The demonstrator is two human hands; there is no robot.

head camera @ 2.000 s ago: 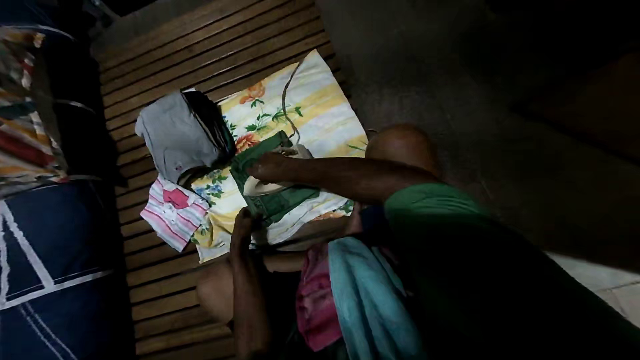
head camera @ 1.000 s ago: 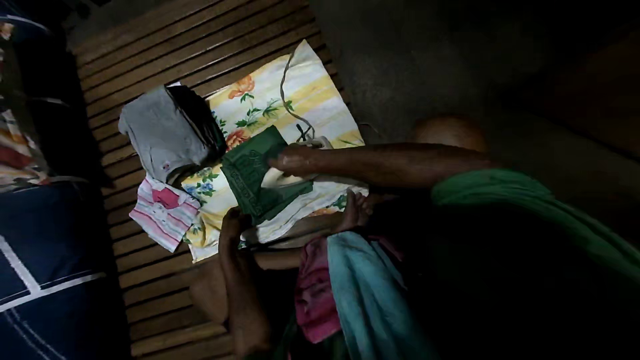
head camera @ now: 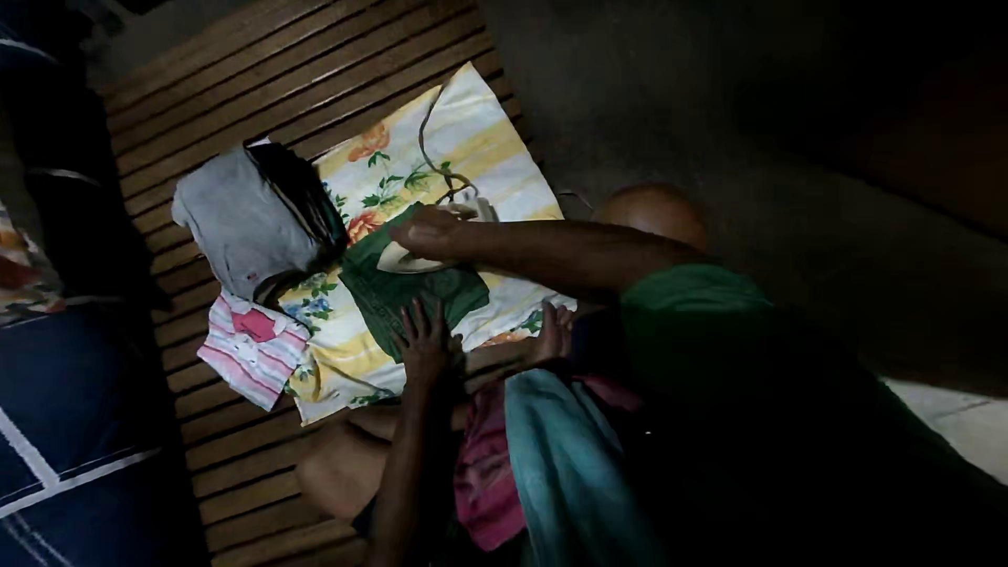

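A white clothes iron lies on a dark green folded cloth garment, its cord running up over a floral cloth. My right hand grips the iron from above and covers its handle. Fingers spread, my left hand rests on the lower edge of the green garment, holding nothing. Left of the floral cloth is a stack of folded clothes with a grey one on top. Below that stack lies a pink-and-white striped garment.
Everything lies on a slatted wooden platform. Dark blue fabric with white lines borders it at the left. Teal cloth and magenta cloth lie over my lap. My bare foot is by the floral cloth's lower edge.
My left hand was lower, by the garment's bottom corner, a second ago; now it lies spread on its lower edge. The green garment lay partly under the iron throughout.
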